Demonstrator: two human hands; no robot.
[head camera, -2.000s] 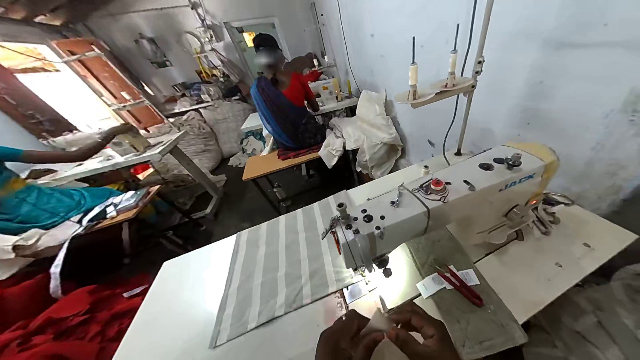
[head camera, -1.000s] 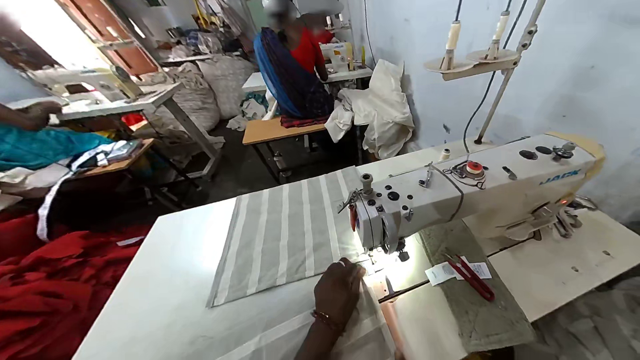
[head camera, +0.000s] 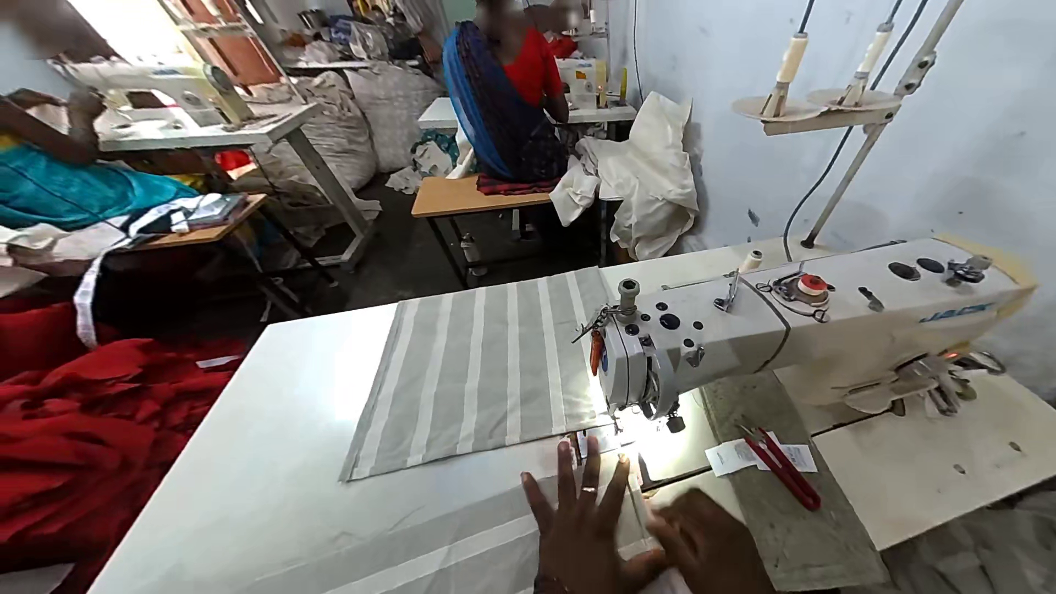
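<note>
A white Jack sewing machine (head camera: 701, 338) stands on the white table, its lamp lighting the needle area. My left hand (head camera: 582, 520) lies palm down with spread fingers on a grey-and-white striped cloth (head camera: 462, 549), its fingertips just in front of the needle area. Close beside it on the right, my right hand (head camera: 705, 540) is curled at the cloth's edge; what its fingers pinch is hard to tell. Behind them a second striped cloth piece (head camera: 487, 363) lies flat, left of the machine head. Red-handled thread snips (head camera: 784, 470) rest on white labels (head camera: 730, 456) to the right.
Red fabric (head camera: 91, 429) is heaped left of the table (head camera: 280, 363). A thread stand (head camera: 874, 115) with spools rises behind the machine. Beyond, one person sits at another machine near white cloth (head camera: 652, 181); another person's arms are at a machine (head camera: 165, 95) on the left.
My left hand has opened out flat on the striped cloth nearer the front. My right hand, not plainly seen one second ago, is now beside it. The nearer striped cloth has come into view since two seconds ago.
</note>
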